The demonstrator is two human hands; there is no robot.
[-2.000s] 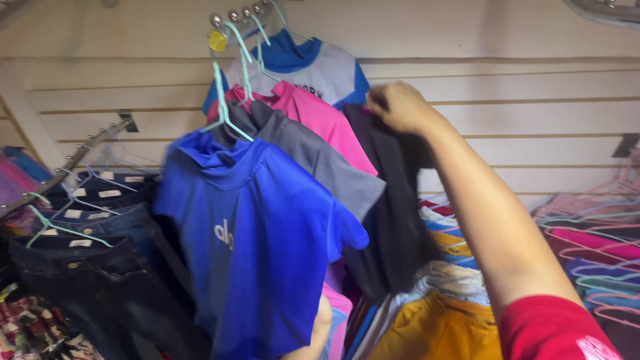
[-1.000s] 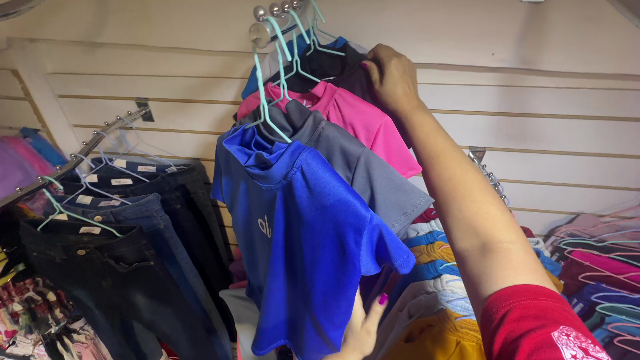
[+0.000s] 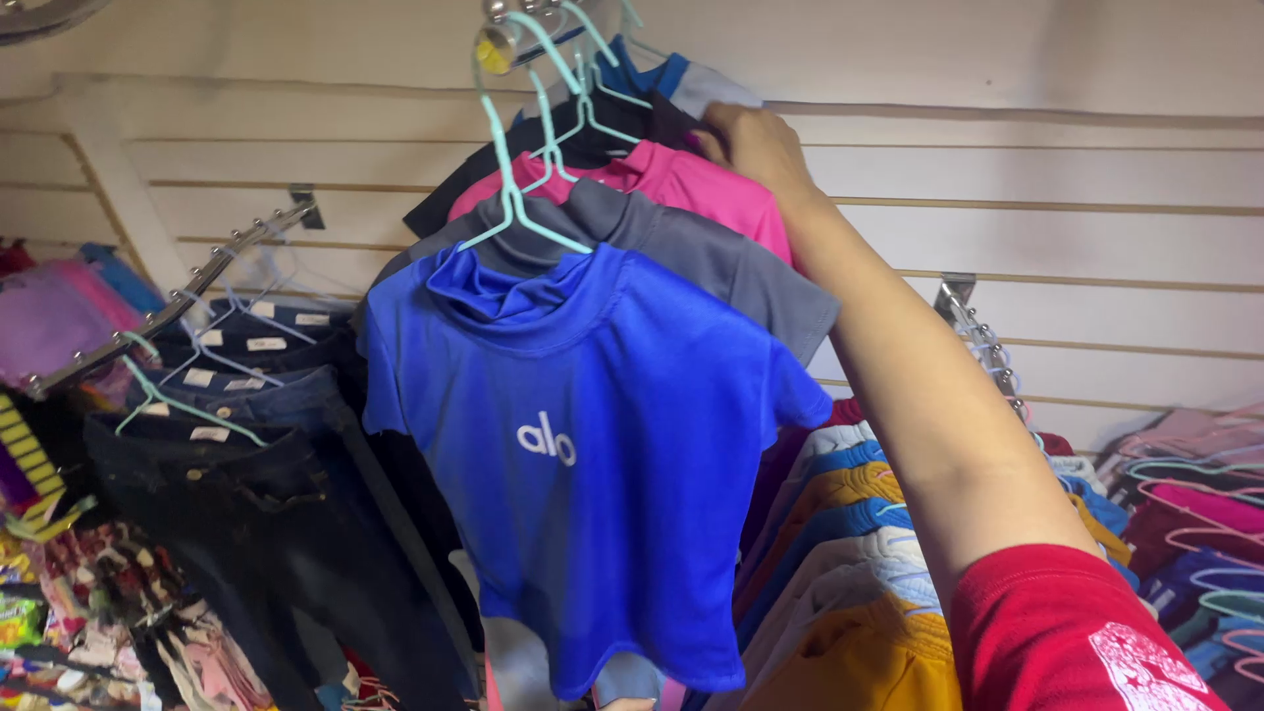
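A blue short-sleeved top hangs at the front of a metal rail on a mint-green hanger. Behind it hang a grey top, a pink top, a black top and a blue-and-white top. My right hand reaches over to the black top's shoulder, its fingers bent against the dark fabric; its exact hold is partly hidden. Only a sliver of my left hand shows at the bottom edge, below the blue top's hem.
Dark jeans hang on a sloping rail at the left. Yellow, blue and white garments hang on another rail at the right, with more clothes on hangers beyond. A white slatted wall stands behind.
The black top's collar and far shoulder now show behind the pink top. My left hand, visible near the blue top's lower edge a second ago, has mostly left the view.
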